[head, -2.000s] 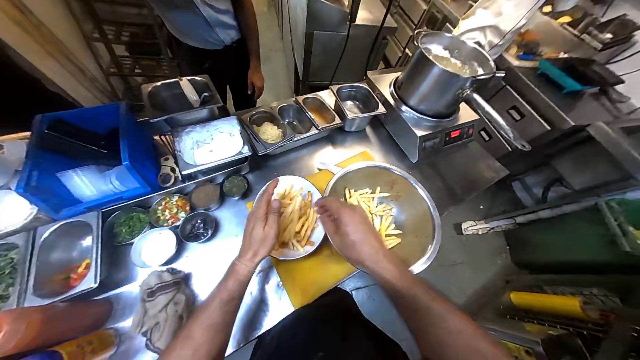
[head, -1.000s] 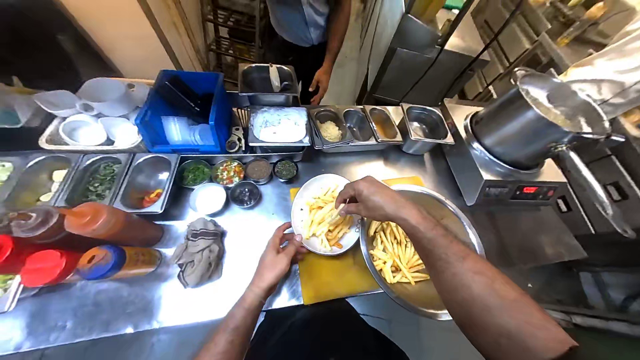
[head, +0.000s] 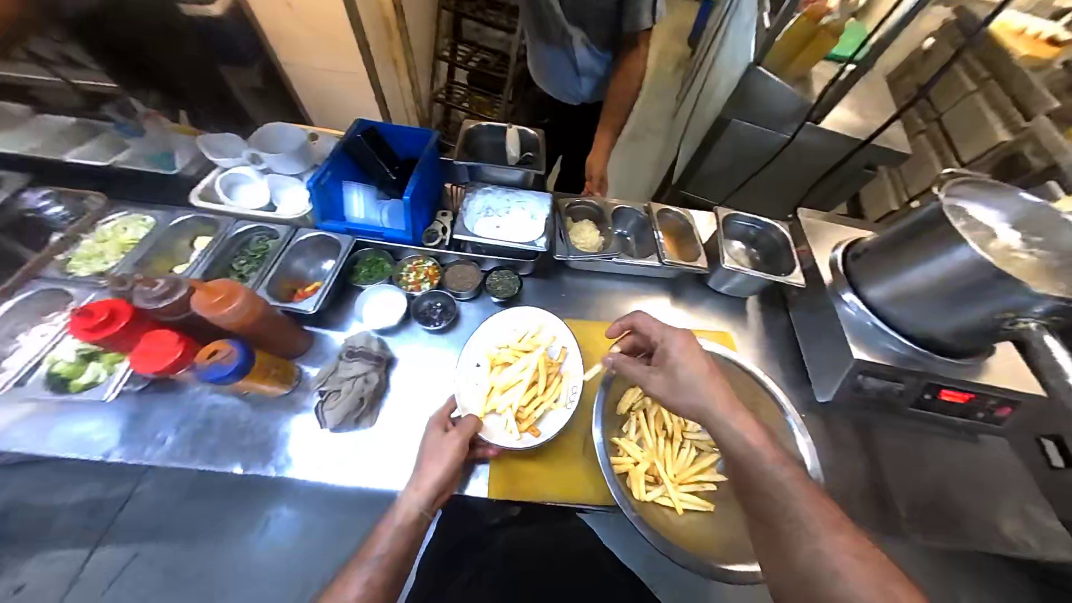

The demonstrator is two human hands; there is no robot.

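My left hand [head: 450, 444] grips the lower left rim of a white plate [head: 476, 368] with French fries [head: 528, 381] piled on it. Between the fingertips of my right hand [head: 662, 360] is a French fry [head: 596, 368], held above the near left rim of a large steel bowl [head: 796, 427]. More fries [head: 670, 461] lie in that bowl, partly under my right forearm. Plate and bowl are side by side, both overlapping a yellow cutting board [head: 544, 477].
A grey cloth [head: 356, 381] and squeeze bottles [head: 251, 318] are on the left. Small bowls [head: 435, 310], steel containers [head: 670, 239] and a blue bin [head: 377, 180] line the back. A pot [head: 921, 268] sits on a cooktop [head: 863, 368]. A person [head: 586, 75] stands across the counter.
Two seconds ago both hands were over the plate and bowl; my left hand is now at the plate's lower left rim. My right hand has moved from over the plate toward the bowl since one second ago.
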